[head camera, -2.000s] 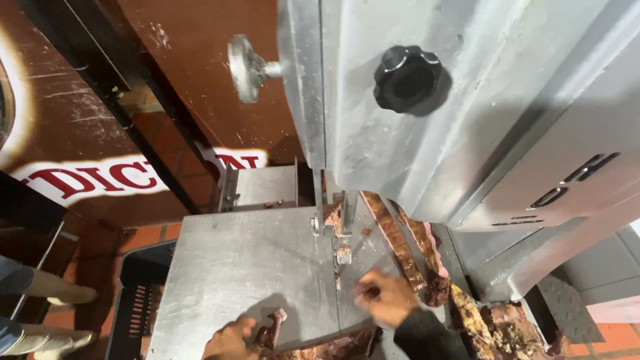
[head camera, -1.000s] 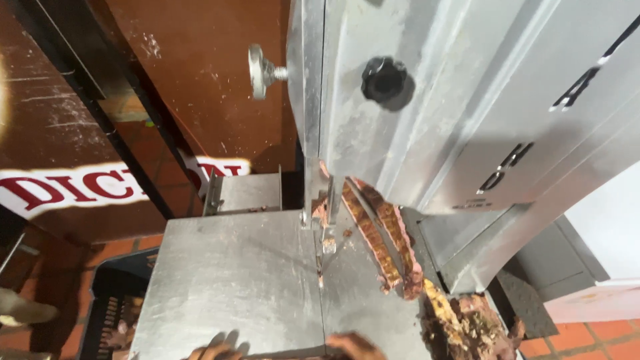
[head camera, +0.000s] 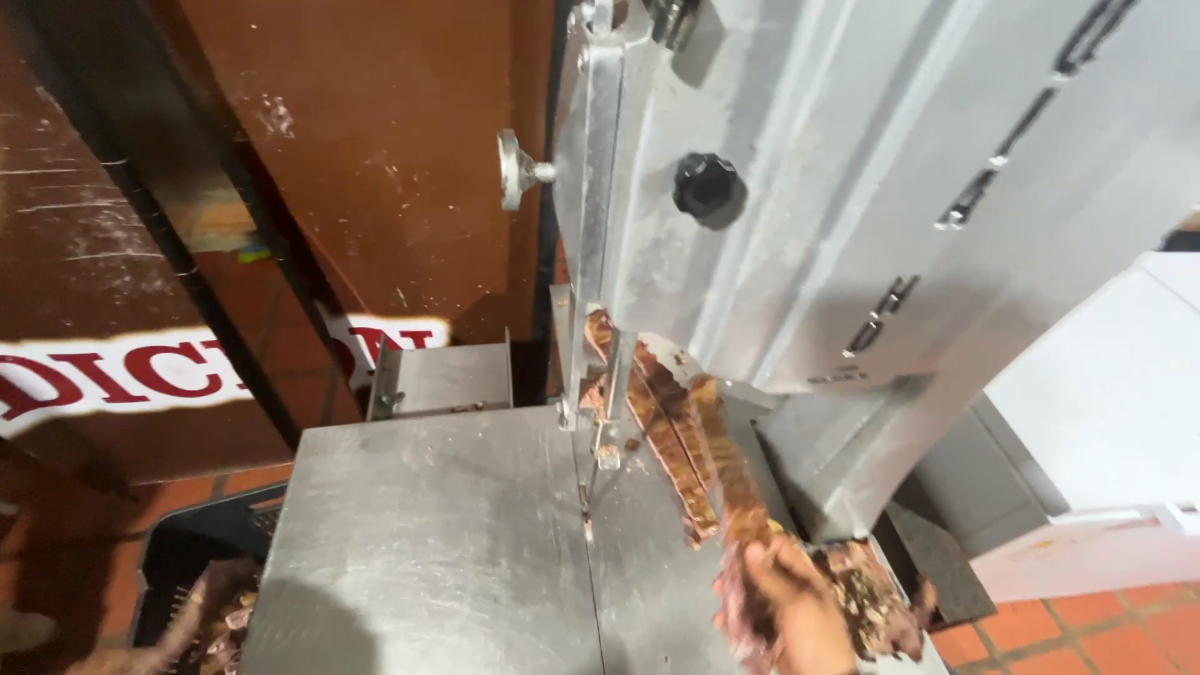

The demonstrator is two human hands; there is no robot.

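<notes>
A metal bandsaw for meat (head camera: 806, 187) stands over its steel table (head camera: 422, 534), with the guide and blade (head camera: 581, 487) at the table's middle. My right hand (head camera: 802, 600) is closed around the lower end of a long strip of ribs (head camera: 727, 450), right of the blade. Beside that strip, two more cut rib strips (head camera: 670, 431) lie on the table. My left hand (head camera: 164, 647) is blurred at the lower left, over a black plastic crate (head camera: 159, 562) that holds meat pieces (head camera: 230, 628); whether it grips anything cannot be told.
Meat scraps (head camera: 867, 600) lie at the table's right edge. A black knob (head camera: 708, 187) and a metal screw knob (head camera: 514, 171) stick out from the saw. Behind it is a brown panel (head camera: 403, 187) with lettering, and a white cabinet (head camera: 1106, 394) stands at the right.
Both hands were together at the table's near edge; my left has moved left to the crate and my right has moved right, now with a rib strip in it. The view has shifted.
</notes>
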